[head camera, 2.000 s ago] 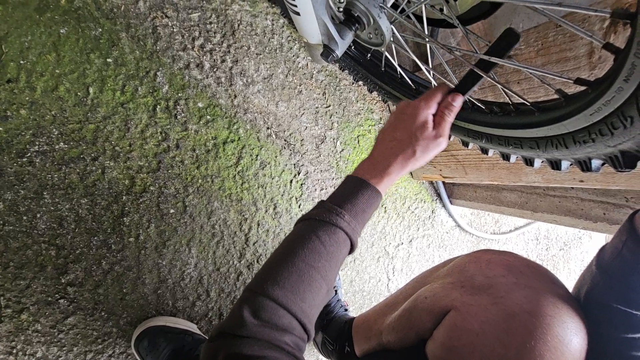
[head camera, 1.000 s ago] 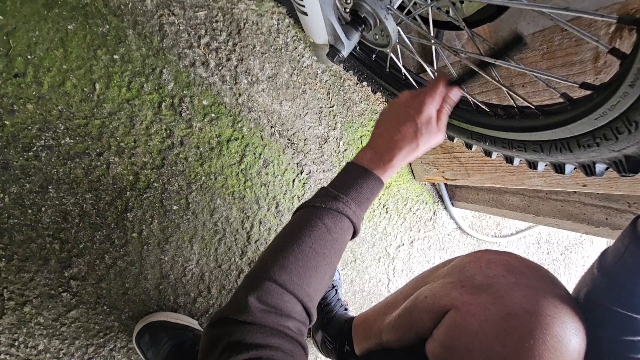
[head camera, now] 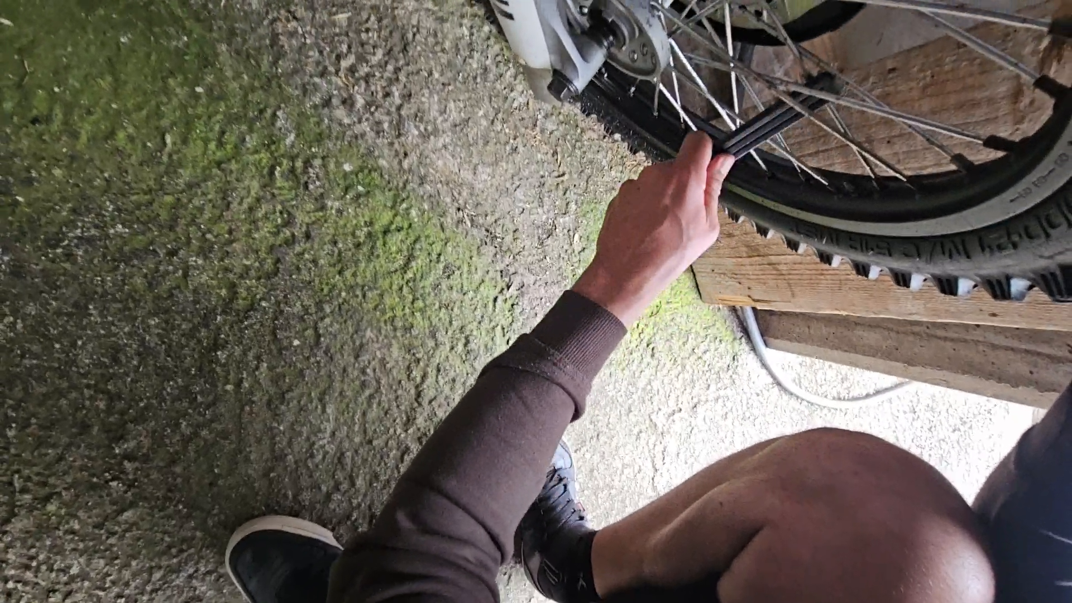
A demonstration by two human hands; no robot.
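Note:
My left hand point(head camera: 662, 213), in a dark brown sleeve, grips the near end of a slim, black, bar-shaped tool point(head camera: 775, 121) between thumb and fingers. The tool's exact kind is unclear. It slants up and right across the spokes point(head camera: 871, 105) of a bicycle wheel, close to the inside of the black rim point(head camera: 846, 201); whether it touches them cannot be told. A knobby tire point(head camera: 946, 255) curves around the rim. The wheel hub and disc point(head camera: 641, 42) sit near the silver fork end point(head camera: 557, 54) at the top. My right hand is out of view.
Wooden boards point(head camera: 837, 285) lie under the wheel, with a grey hose or cable point(head camera: 787, 385) below them. Rough, mossy concrete point(head camera: 276, 276) spreads at the left. A bent knee point(head camera: 863, 519) and two dark shoes point(head camera: 280, 561) point(head camera: 553, 519) are at the bottom.
The tool's far end was blurred one second ago and is sharper now. My left hand has stayed beside the rim, gripping the tool throughout.

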